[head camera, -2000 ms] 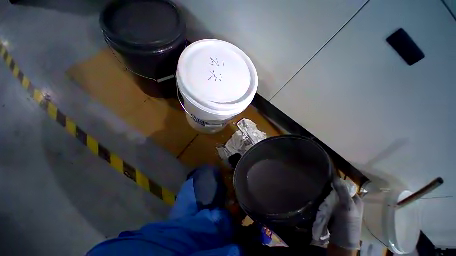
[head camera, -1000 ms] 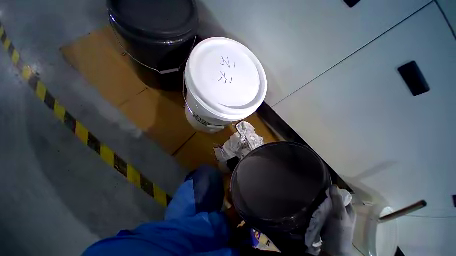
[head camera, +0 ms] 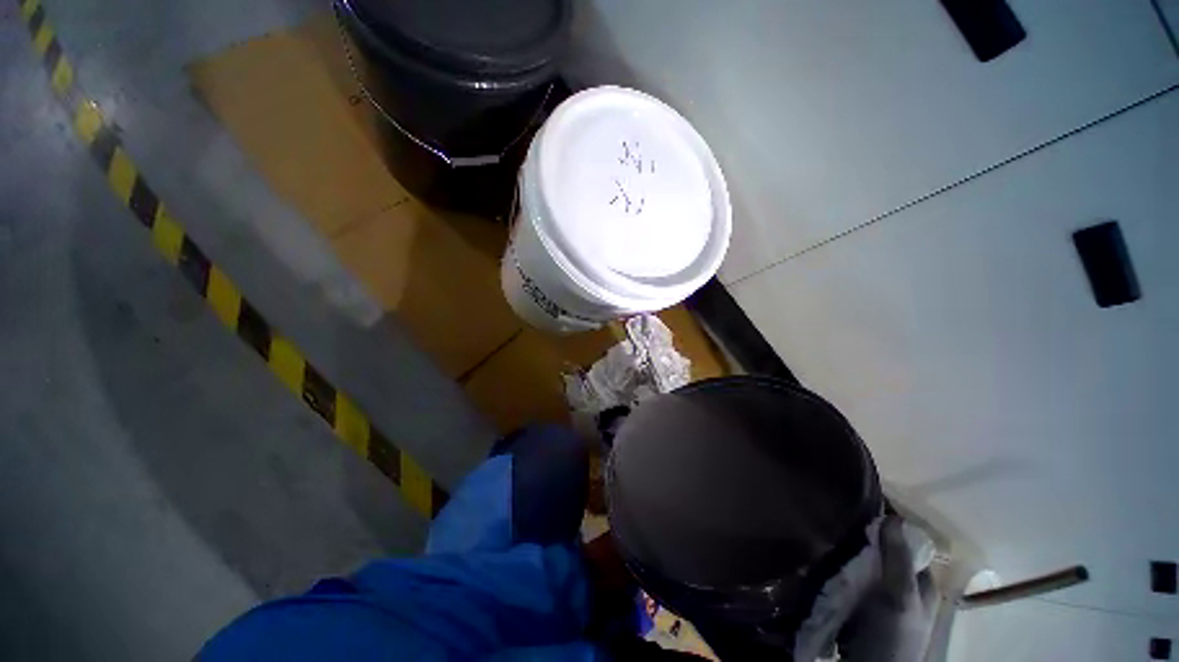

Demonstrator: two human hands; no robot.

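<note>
A wide dark bucket point(head camera: 743, 485) stands in front of me at the lower centre; I cannot tell whether its dark top is a lid or the inside. My right hand point(head camera: 892, 601), in a pale glove, is at its right rim, closed around a crumpled white cloth point(head camera: 838, 597) that lies against the bucket's side. The fingertips are partly hidden and the lower hand is dim at the picture's edge. My left hand cannot be made out. Another crumpled white cloth point(head camera: 640, 362) lies beyond the dark bucket.
A lidded white bucket point(head camera: 627, 194) and another dark bucket point(head camera: 453, 104) stand on cardboard point(head camera: 278, 123). A stick point(head camera: 1028, 587) leans from a partly seen white bucket at right. White machine panels point(head camera: 931, 298) rise at right. Yellow-black tape point(head camera: 223, 295) crosses the floor. My blue clothing point(head camera: 427, 601) shows below.
The view has shifted, so the machine panels and stick sit lower and the far buckets further right. My right hand stays at the dark bucket's right rim with the cloth.
</note>
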